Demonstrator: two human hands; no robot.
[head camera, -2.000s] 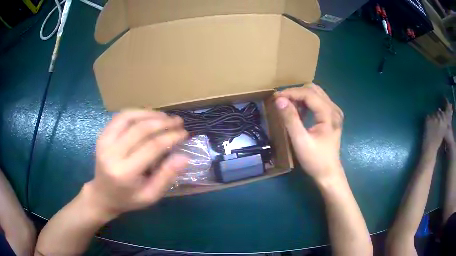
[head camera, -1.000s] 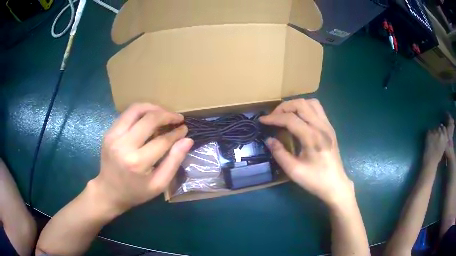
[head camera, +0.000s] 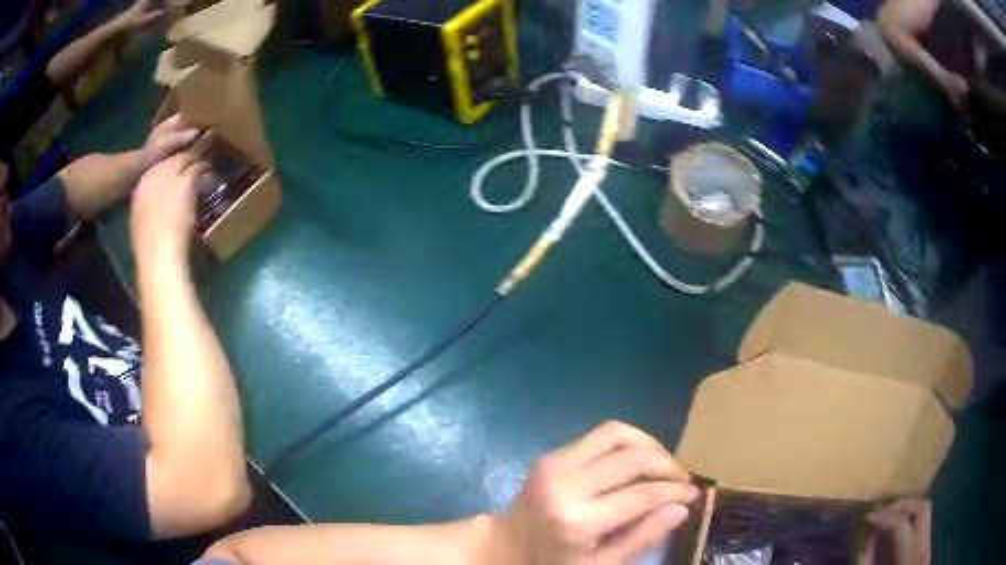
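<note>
The open mailer box (head camera: 816, 436) stands at the lower right, its tall lid raised and its front cut off by the bottom edge. Dark coiled cable (head camera: 789, 521) lies inside along the back, with a shiny clear bag (head camera: 739, 555) at the front left. My left hand (head camera: 607, 502) pinches the box's left rear corner between thumb and fingers. My right hand (head camera: 902, 535) is at the box's right end, small, blurred and mostly cut off; its grip is unclear. The power adapter is out of view.
A person's arm (head camera: 193, 364) reaches to another open box (head camera: 243, 215) at the left. A taped cable (head camera: 557, 226) crosses the green bench (head camera: 364, 298). Behind are a black-and-yellow case (head camera: 414, 55), a white power strip (head camera: 613, 44) and a tape roll (head camera: 712, 199).
The view has swung left, putting the box at the lower right. My left hand has moved from the cable to the box's left corner. My right hand is now at the right end.
</note>
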